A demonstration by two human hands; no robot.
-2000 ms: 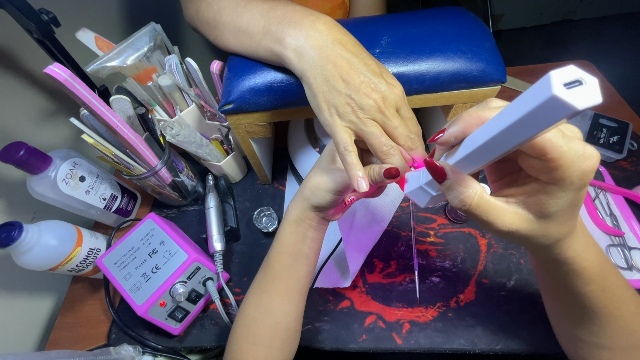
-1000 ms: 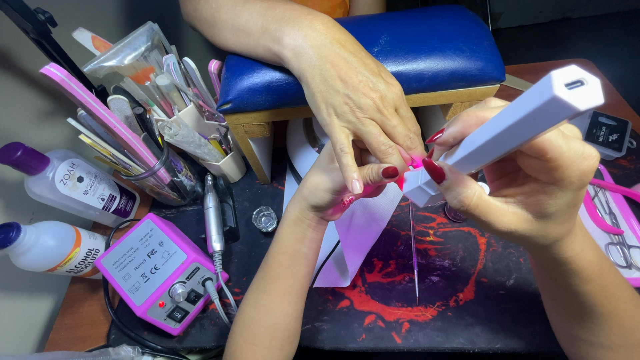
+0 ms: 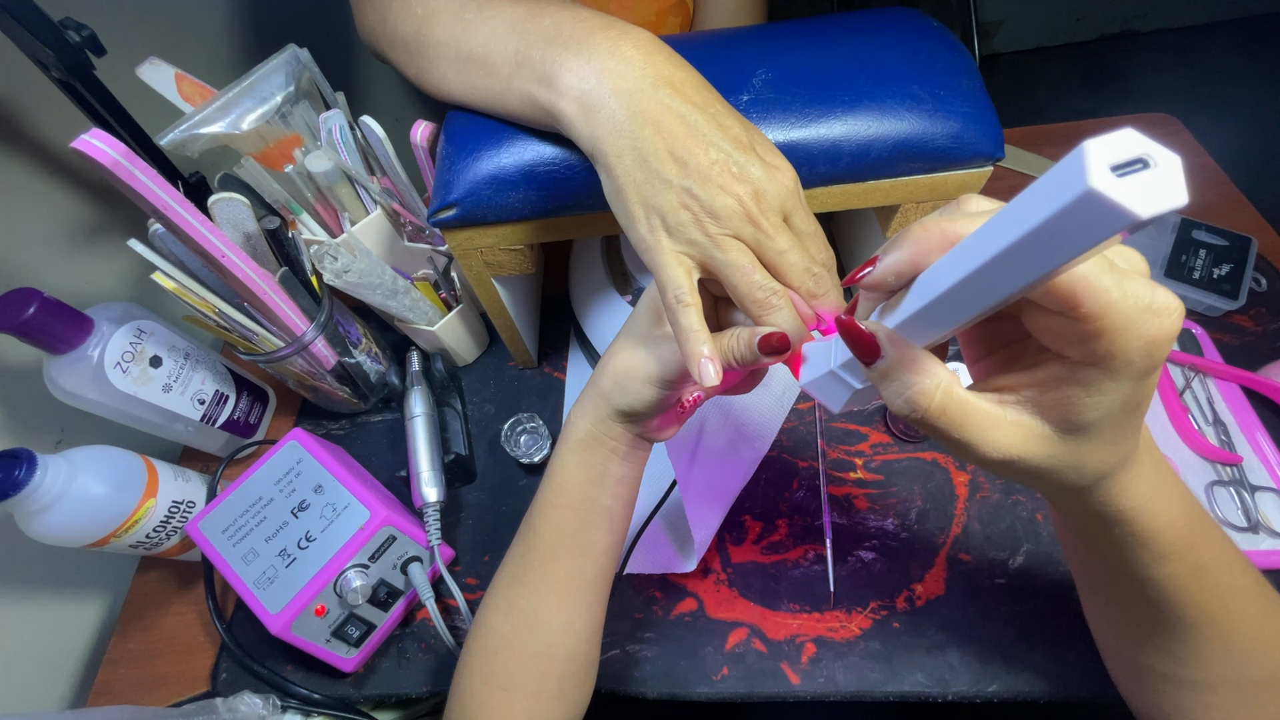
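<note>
My left hand (image 3: 665, 350), with red nails, reaches up from below and holds another person's fingers, its thumb against them. The other person's hand (image 3: 715, 200) lies palm down over the edge of a blue padded armrest (image 3: 830, 90). In my right hand (image 3: 1040, 350) is a white handheld nail lamp (image 3: 1010, 255), tilted, its lower end close to one of the person's fingertips. Pink light glows on that fingertip and on the white towel (image 3: 690, 510) beneath. A thin nail brush (image 3: 825, 500) lies below the hands. My left palm and the person's held finger are partly hidden.
At left stand a pink nail drill machine (image 3: 300, 530), its silver handpiece (image 3: 422, 440), an alcohol bottle (image 3: 110, 500), a micellar water bottle (image 3: 150, 370) and a mesh cup (image 3: 330, 370) of files. A small glass dish (image 3: 526, 438) sits mid-mat. Scissors (image 3: 1240, 500) lie in a pink tray (image 3: 1265, 558) at right.
</note>
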